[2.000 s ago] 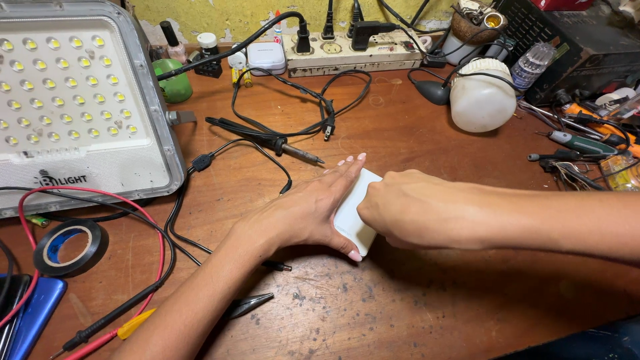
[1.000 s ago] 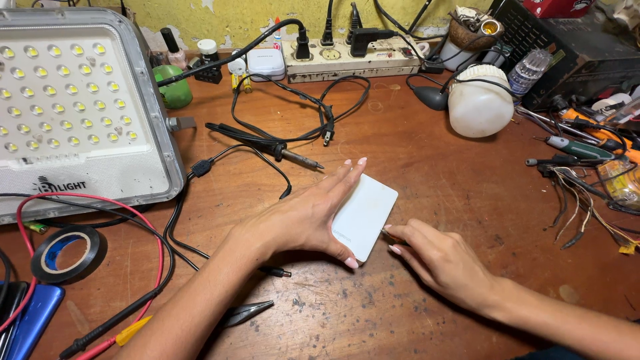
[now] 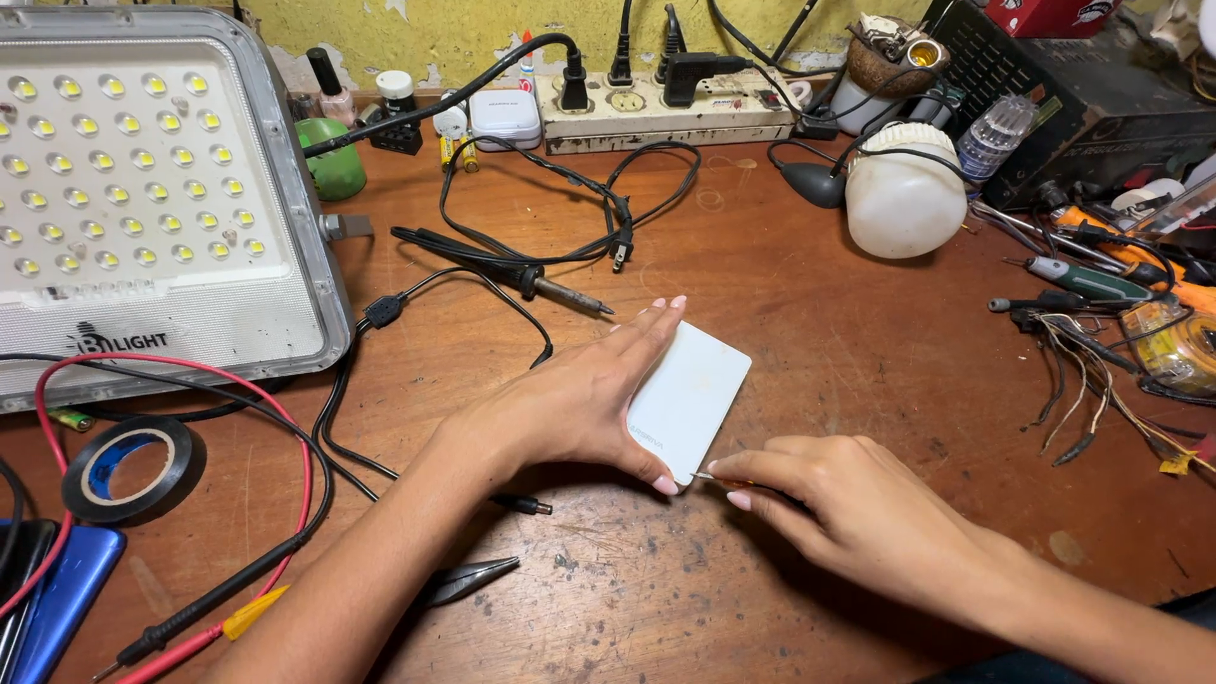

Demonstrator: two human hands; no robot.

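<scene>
A flat white rectangular device with rounded corners (image 3: 692,399) lies on the wooden table. My left hand (image 3: 579,399) holds it along its left side, thumb at the near corner and fingers at the far one. In my right hand (image 3: 826,484) is a small thin tool (image 3: 724,481), its metal tip at the device's near right corner; whether it is a blade or a screwdriver I cannot tell. My right palm hides most of its handle.
A soldering iron (image 3: 570,294) lies beyond my left hand. An LED floodlight (image 3: 171,218) and black tape (image 3: 133,470) are at left, pliers (image 3: 472,578) near my left forearm. A power strip (image 3: 665,119) stands behind; a bulb (image 3: 905,199) and tangled wires (image 3: 1092,370) are at right.
My right hand has come off the top of the white device and is now at its near right corner, where the thin tool's tip shows. My left hand has stayed at its left side.
</scene>
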